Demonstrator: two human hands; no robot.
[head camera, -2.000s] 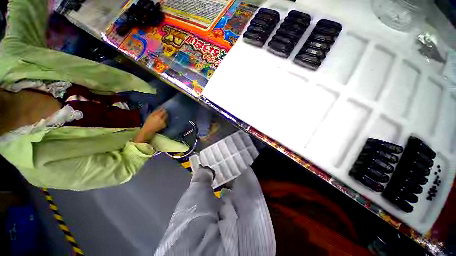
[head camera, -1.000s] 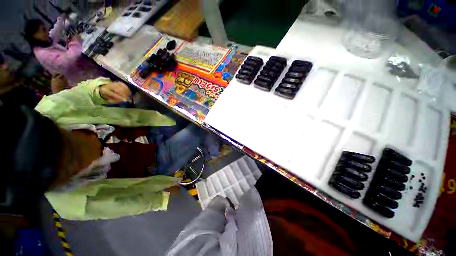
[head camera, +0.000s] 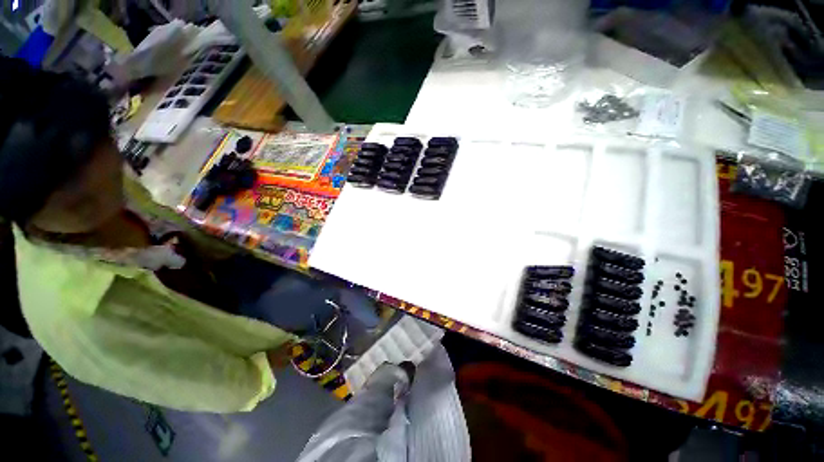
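Observation:
A large white blister tray (head camera: 456, 239) lies on the bench. Black housings stand in three short stacks (head camera: 396, 166) at its far left end and two larger stacks (head camera: 611, 307) at its near right end. Tiny dark parts (head camera: 684, 311) lie loose beside these. A small empty white tray (head camera: 393, 350) is below the bench edge. A grey striped sleeve (head camera: 375, 411) reaches up to it from the bottom; it seems to be on my left side, but no fingers can be made out. My right hand is not in view.
A person in a light green smock (head camera: 135, 329) is at the left. Dark parts (head camera: 226, 178) are heaped on the colourful sheet (head camera: 294, 202). Clear bags (head camera: 607, 109) lie behind the tray. A red "497" sheet (head camera: 750, 262) is at the right. Yellow-black tape (head camera: 72, 411) crosses the floor.
The view has swung right, so the bench and the tray appear farther left and the red sheet shows. The neighbour's head and arms have moved. The housings look unchanged; the small tray stays by the sleeve.

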